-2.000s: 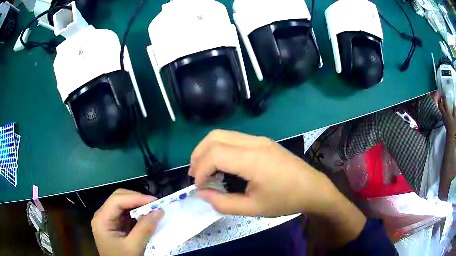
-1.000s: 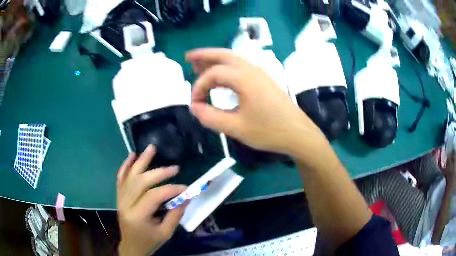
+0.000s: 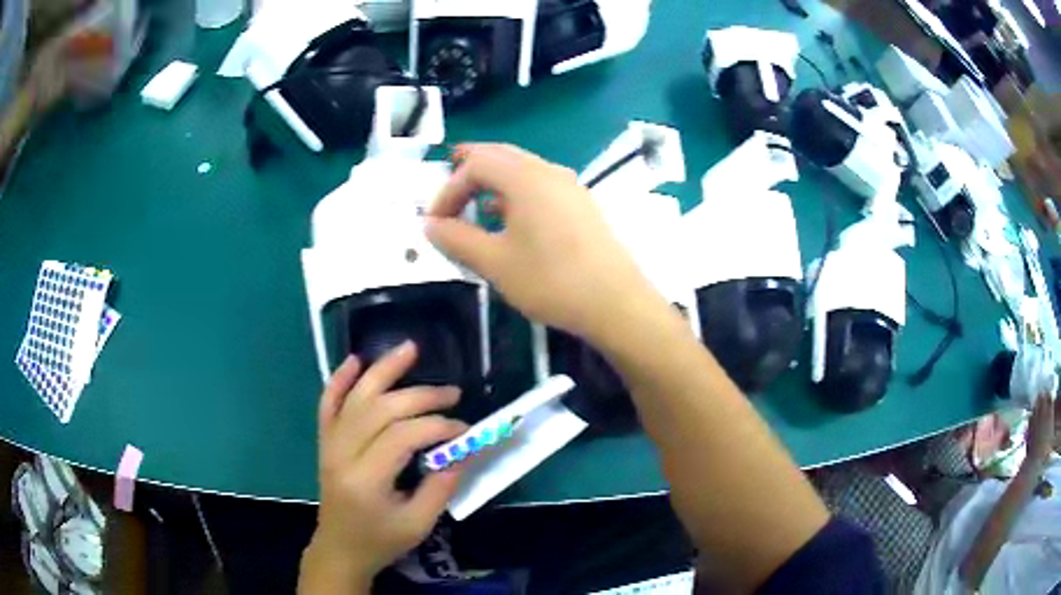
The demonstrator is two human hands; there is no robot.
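Note:
A white dome camera (image 3: 384,233) with a glossy black ball front lies in front of me, its square-ended bracket pointing away. My left hand (image 3: 390,471) rests its fingertips on the black front and holds a folded white label sheet (image 3: 524,447) with a row of coloured dots. My right hand (image 3: 524,238) is over the right side of the camera's white body, thumb and index finger close together at its surface. Whether a sticker is between them cannot be told. A dark spot shows on the body beside the fingers.
More dome cameras (image 3: 750,244) lie to the right, one partly behind my right forearm. A multi-lens camera (image 3: 477,52) is at the back. A dot sticker sheet (image 3: 64,331) and small white block (image 3: 170,85) lie left. Pink tape (image 3: 127,478) hangs at the edge. Other people's arms show at both sides.
The view has shifted, showing more of the table's back. My right hand has come down from above the sheet to the camera body. My left hand now touches the black front, still holding the sheet.

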